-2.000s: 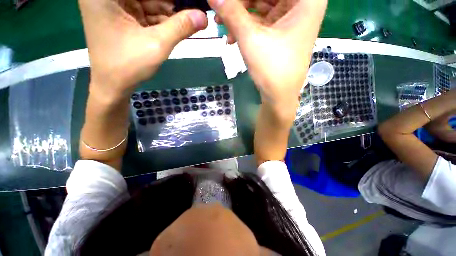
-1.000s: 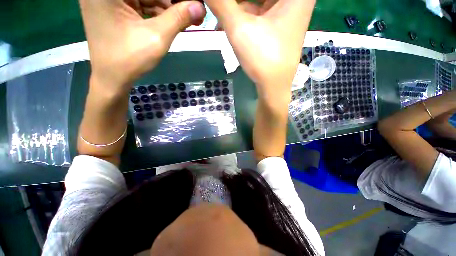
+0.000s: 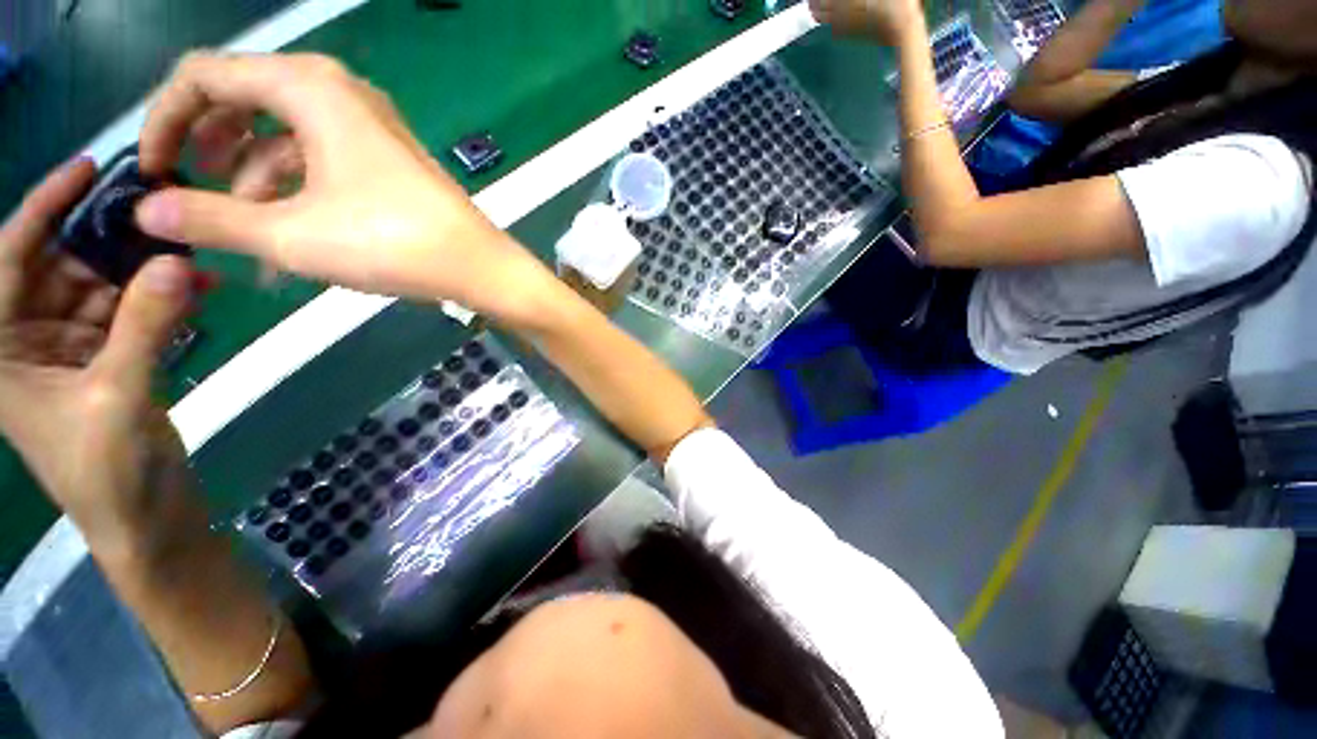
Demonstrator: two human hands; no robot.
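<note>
A black unit [image 3: 113,224] is held up over the belt at the upper left. My left hand [image 3: 87,375] grips it from below and the left side. My right hand [image 3: 311,188] touches its face with thumb and fingertips; whether a pad is between them cannot be told. The pad sheet [image 3: 419,477] lies on the worktop below my right forearm, with rows of round black pads [image 3: 340,484] on its upper part and a bare glossy lower part.
The green conveyor [image 3: 556,72] carries several black units [image 3: 477,152]. Larger pad sheets [image 3: 751,173] lie at right with one unit on top. Beside them are a white bottle [image 3: 600,246] and a translucent round lid [image 3: 641,186]. A coworker's arm [image 3: 939,166] is at upper right.
The view has turned, so the worktop now runs diagonally. Both hands now show at the upper left with the unit clearly visible between them. The coworker's arm now reaches toward the belt.
</note>
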